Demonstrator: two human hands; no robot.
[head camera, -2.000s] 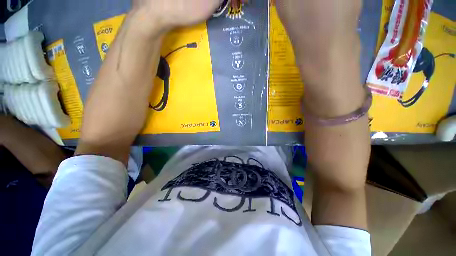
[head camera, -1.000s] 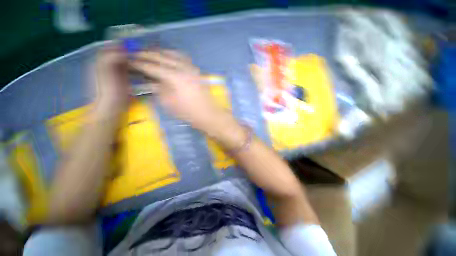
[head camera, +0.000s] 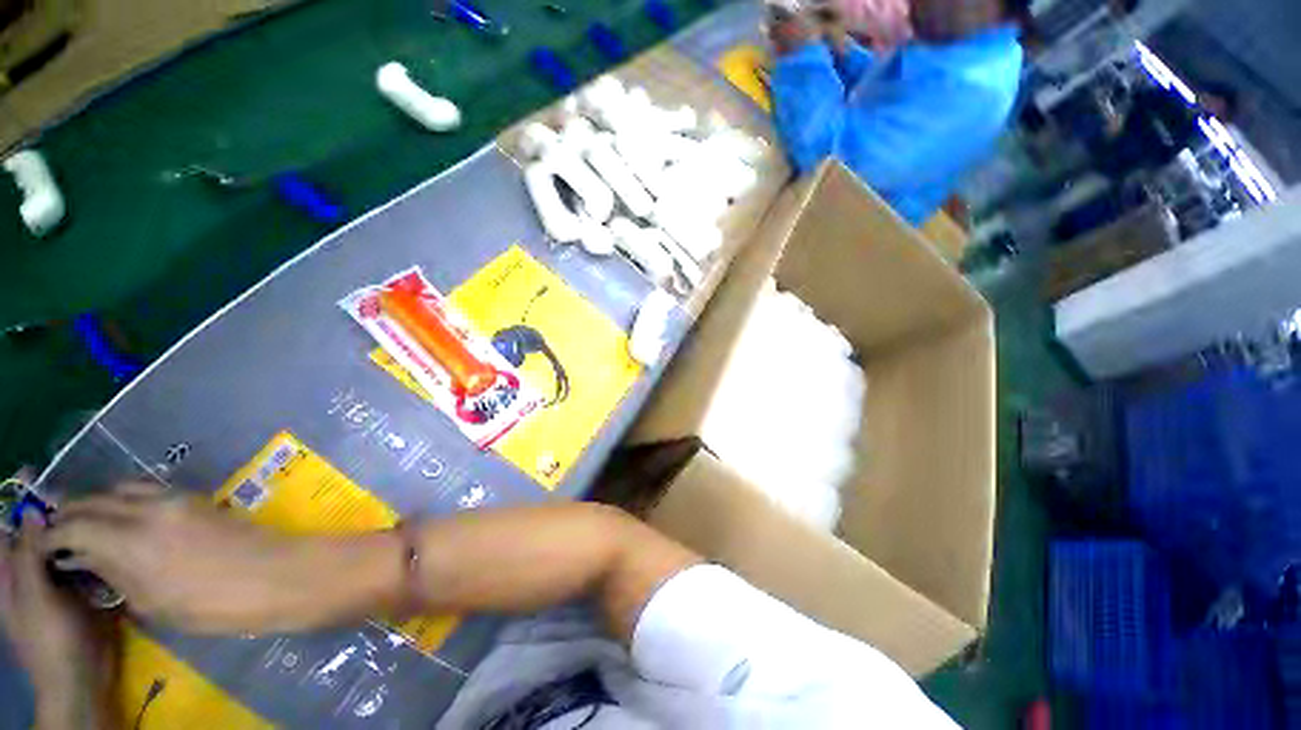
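My right hand (head camera: 186, 559) reaches to the left edge of the view, its fingers on a small work piece. My left hand (head camera: 50, 628) is partly cut off by the left edge and meets it there. Between the fingertips a bit of a blue battery (head camera: 32, 505) shows, with thin wires beside it. The fingers hide most of the piece, and a dark, shiny part shows just below them. Which parts are joined cannot be told.
Loose white shells (head camera: 642, 178) are heaped at the bench's far end. A snack packet (head camera: 450, 357) lies on the printed cardboard (head camera: 328, 342). An open carton (head camera: 913, 485) with white material stands right. The green conveyor (head camera: 271, 114) carries blue batteries and white shells. A person in blue (head camera: 913, 107) is beyond.
The view has swung right, bringing the carton, shell heap and person into clear view. My hands, still together, now sit at the lower left edge.
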